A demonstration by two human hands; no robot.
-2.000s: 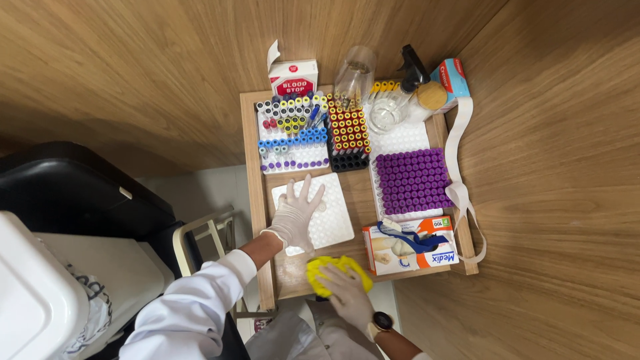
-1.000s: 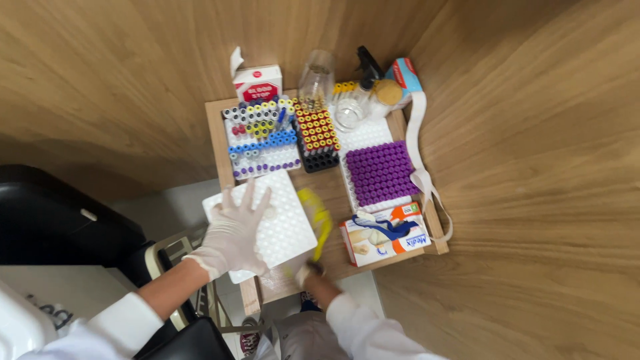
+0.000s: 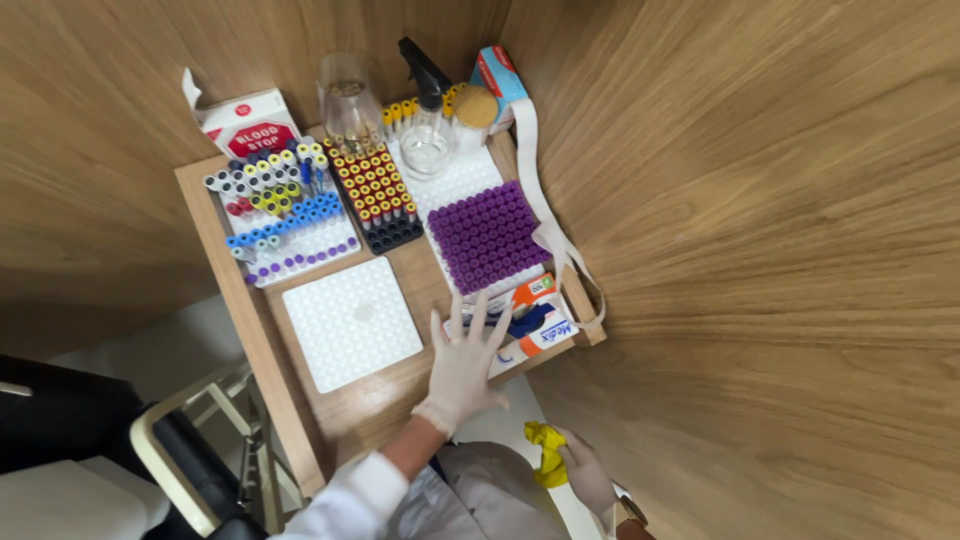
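My left hand (image 3: 465, 367), in a pale glove, is spread with fingers apart over the near-left end of the Medix glove box (image 3: 559, 330); whether it touches the box I cannot tell. My right hand (image 3: 585, 469), also gloved, holds a yellow cloth (image 3: 549, 454) beyond the tray's near edge. A white perforated tube rack (image 3: 352, 322) without tubes lies left of my left hand. Above it sits a white rack of mixed-cap tubes (image 3: 292, 217). A black rack of yellow-capped tubes (image 3: 375, 184) stands beside that, and purple-capped tubes (image 3: 487, 236) fill part of another white rack.
The wooden tray (image 3: 255, 330) has raised sides. At its back stand a Blood Stop box (image 3: 251, 124), a clear container (image 3: 349, 105), a spray bottle (image 3: 426, 142), a wooden-lidded jar (image 3: 476, 109) and a blue-red box (image 3: 499, 79). A white strap (image 3: 527, 150) hangs along the right.
My left hand has left the white rack and moved right to the glove box. The rack, tilted a second ago, lies flat. My right hand has moved off the tray to the right, with the yellow cloth.
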